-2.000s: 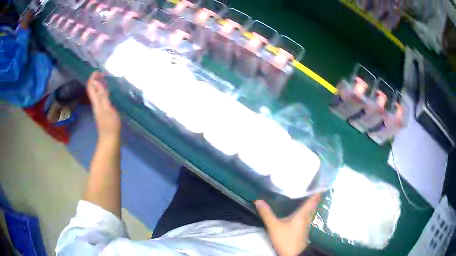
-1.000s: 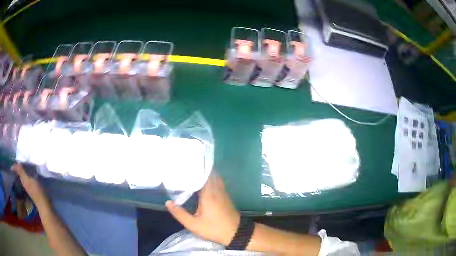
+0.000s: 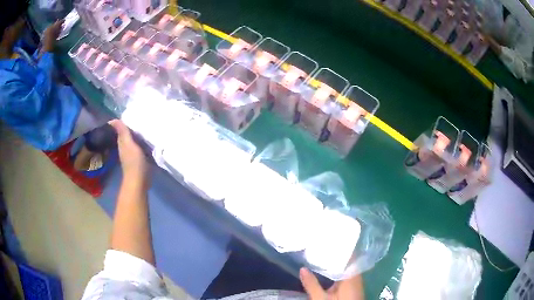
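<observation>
A row of bagged boxes [image 3: 234, 184], glaring white, runs diagonally along the bench's near edge, with loose clear film flaps on its far side. My left hand [image 3: 130, 153] is at the row's far-left end, its fingertips by the near side; whether it grips is unclear. My right hand [image 3: 335, 287], cut off by the bottom edge, has its thumb and fingers around the near-right end box [image 3: 332, 241], partly behind the film. A white stack of empty poly bags [image 3: 436, 269] lies to the right. Unbagged clear boxes with pink items [image 3: 234, 96] stand beyond the row.
Three unbagged boxes [image 3: 449, 159] stand at right, beside a white sheet [image 3: 505, 211] with a dark device [image 3: 524, 146] and a thin cable. Yellow tape [image 3: 392, 132] crosses the green mat. A person in blue [image 3: 41, 99] sits at left. More boxes [image 3: 445, 23] stand at the top right.
The view swung right and then back left. Compared with one second ago, the row appears diagonal again and my right hand is lower, largely out of frame. Both hands remain at the row's ends.
</observation>
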